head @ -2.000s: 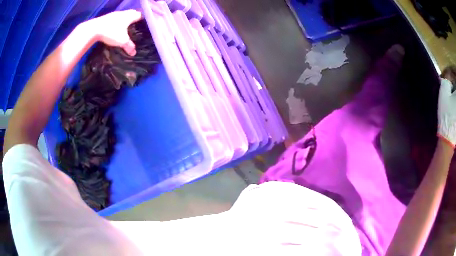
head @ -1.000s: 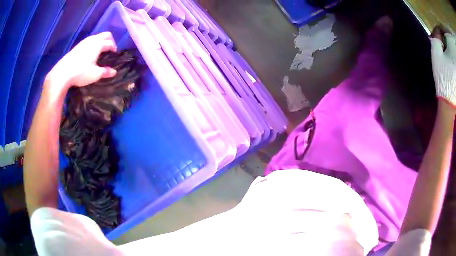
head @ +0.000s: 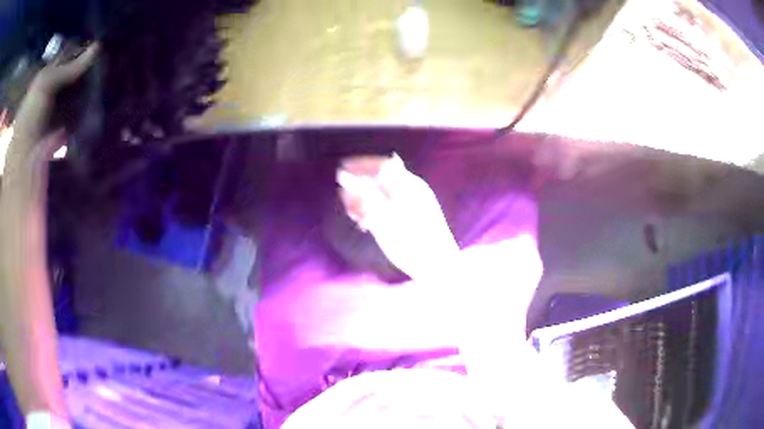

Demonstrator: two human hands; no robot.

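Note:
My left hand (head: 65,77) is bare and blurred at the upper left edge. Its fingers and thumb curve around part of a dark mass of spiky pieces (head: 167,63) on the left of the bench; its grip is hidden in the dark. My right hand (head: 373,191), overexposed white, is over my lap below the bench edge with its fingers bent; whether it holds anything cannot be made out. A small white bottle-like thing (head: 412,32) is on the tan bench cover.
The bench cover (head: 310,75) lies ahead, with a dark cable (head: 549,75) and a marked white sheet (head: 662,84) at right. Stacked totes (head: 159,390) stand lower left. A pale-rimmed crate (head: 645,312) with dark rows is lower right. A blue tray (head: 163,239) is under the bench.
The view has swung from the tote stack to the bench. My left hand has left the tote and is at the dark mass. My right hand has moved from the bench edge to above my lap.

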